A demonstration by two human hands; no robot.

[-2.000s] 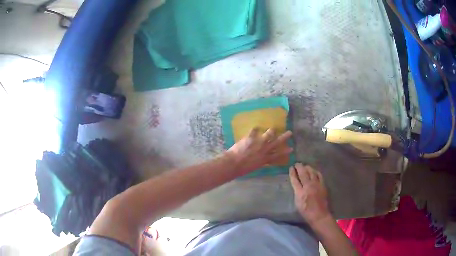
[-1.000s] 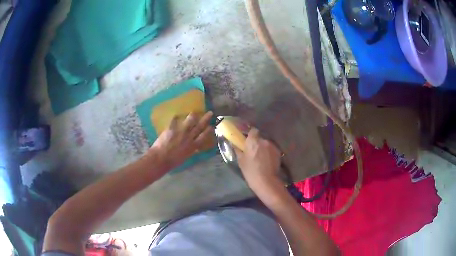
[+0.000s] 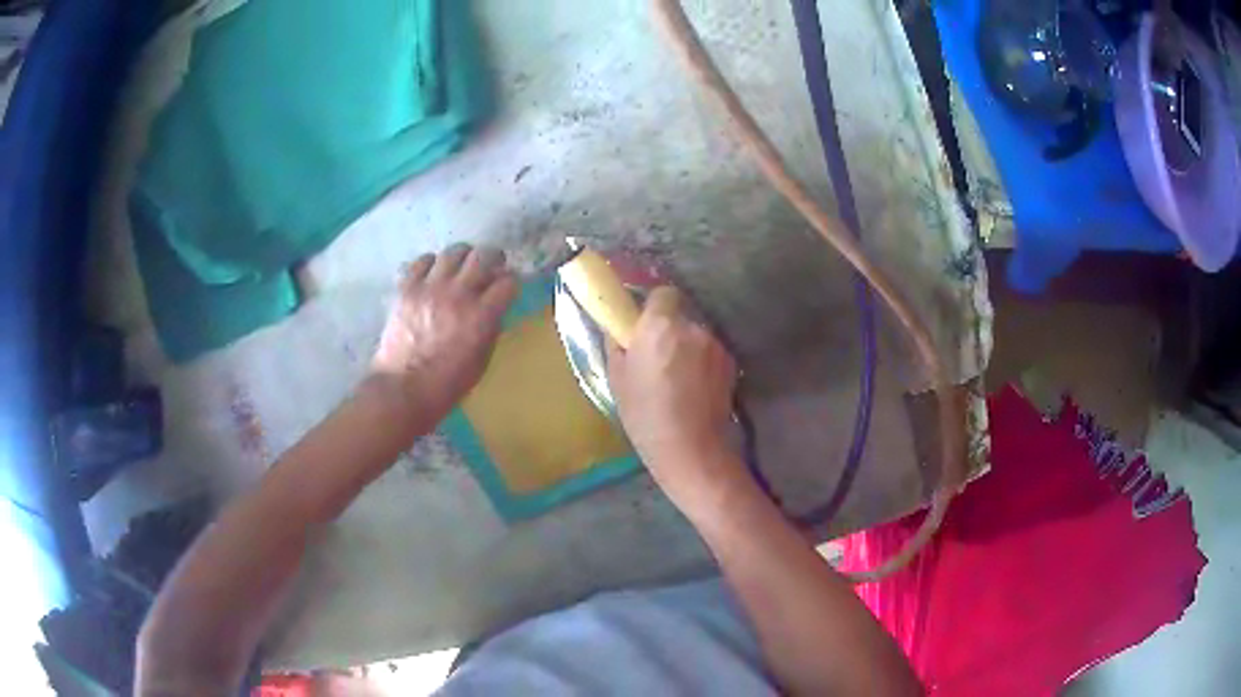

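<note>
A green cloth piece (image 3: 475, 445) lies on the pressing table with a mustard-yellow template (image 3: 540, 409) on top, green showing around its edges. My right hand (image 3: 671, 383) grips the tan handle of the iron (image 3: 588, 324). The iron's silver body rests along the piece's right edge and covers part of it. My left hand (image 3: 449, 321) lies at the far left corner of the piece, fingers bent; what is under its fingers is hidden.
A stack of green cut pieces (image 3: 302, 136) lies at the far left. A blue roll (image 3: 52, 204), a small dark phone-like object (image 3: 116, 433) and a dark pile (image 3: 136, 572) are at left. The tan hose (image 3: 796, 191) crosses at right, near a lilac basin (image 3: 1181, 150) and red cloth (image 3: 1034, 545).
My right hand has taken hold of the iron and moved it left to the piece's edge. My left hand has moved from the template's middle to the far corner. The piece has turned.
</note>
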